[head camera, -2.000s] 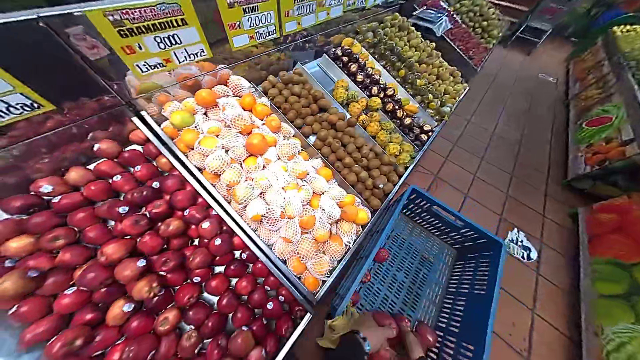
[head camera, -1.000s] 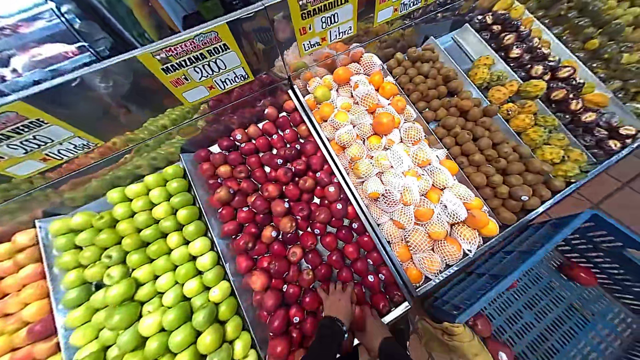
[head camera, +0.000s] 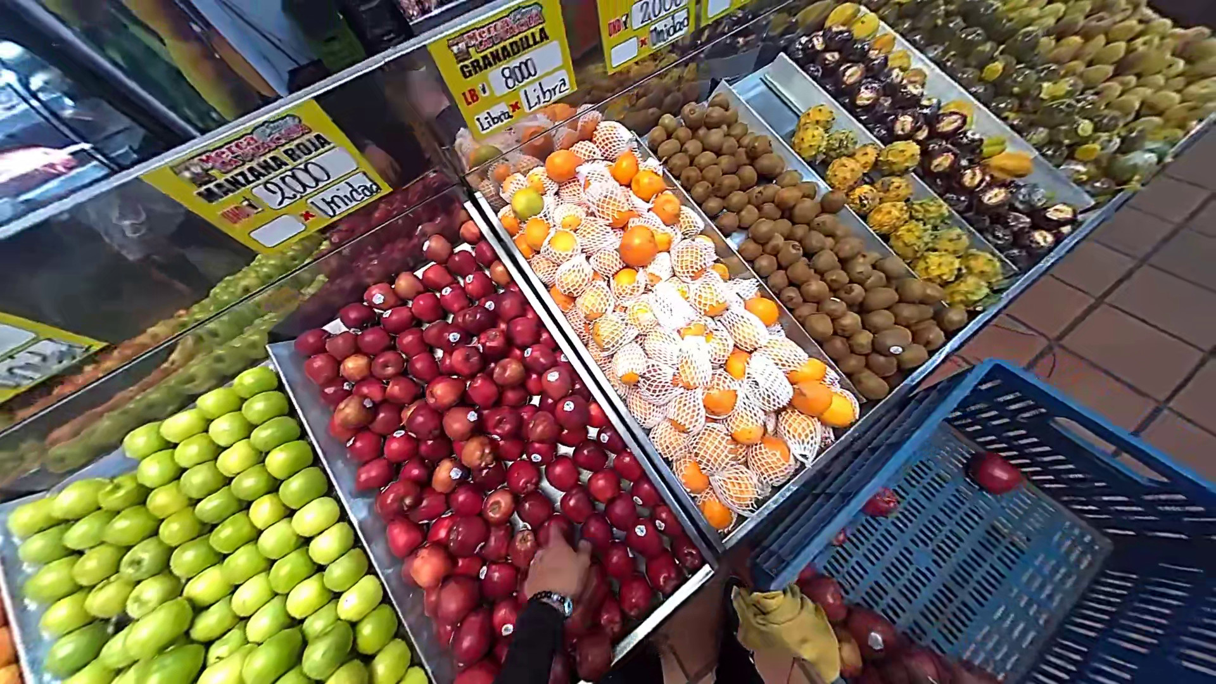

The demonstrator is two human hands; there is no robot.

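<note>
My left hand (head camera: 559, 568), with a bracelet or watch and a dark sleeve, reaches down among the red apples (head camera: 465, 361) near the front of their metal tray. Its fingertips touch the fruit, but whether they grip an apple is hidden. My right hand cannot be made out. A yellow-brown cloth or glove (head camera: 784, 627) lies at the lower edge, between the apple tray and a blue plastic crate (head camera: 1073, 399). Inside the crate, one red apple (head camera: 996, 472) rests apart from several others (head camera: 869, 632) at the near left side.
Green apples (head camera: 218, 532) fill the tray on the left. Right of the red apples lie net-wrapped fruits and oranges (head camera: 693, 332), kiwis (head camera: 807, 247) and yellow spiky fruits (head camera: 893, 190). Price signs (head camera: 271, 176) stand behind. Tiled floor (head camera: 1121, 313) runs along the right.
Two seconds ago a hand was among the apples at the crate; one second ago two hands were over the red apple tray. Now one hand shows there. The view has swung left since the first frame.
</note>
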